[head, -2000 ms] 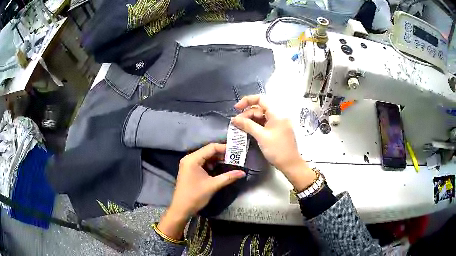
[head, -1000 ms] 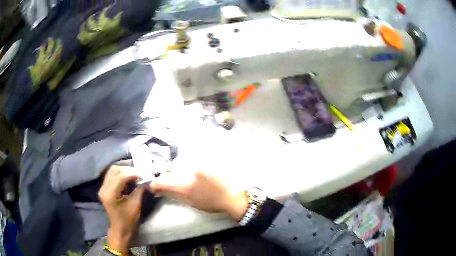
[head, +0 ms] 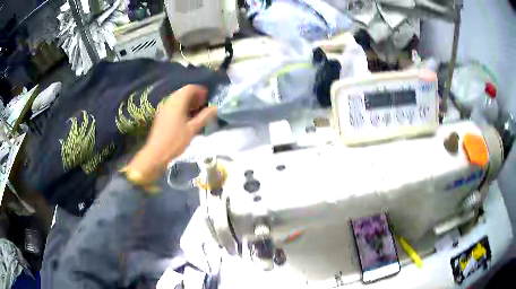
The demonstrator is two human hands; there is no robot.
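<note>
My left hand (head: 172,131), with a yellow bracelet, is stretched out past the left end of the sewing machine head (head: 339,180). Its fingers are bent and blurred, beside the left end of a clear plastic bag (head: 266,93) with a lime-green edge. I cannot tell if they hold anything. My right hand is out of the picture. The dark denim jacket (head: 170,211) lies left of the machine, partly hidden by my left sleeve. Dark cloth with yellow-green embroidery (head: 79,141) is piled behind it.
A control panel (head: 385,107) stands behind the machine head. A phone (head: 375,246) and a yellow stick (head: 409,252) lie in front of it. An orange piece (head: 293,236) shows near the needle area. A white box-like machine part (head: 203,21) stands farther back.
The view has swung up towards the back of the machine. My left hand has left the jacket and reached to the bag. My right hand and the white label have gone out of view.
</note>
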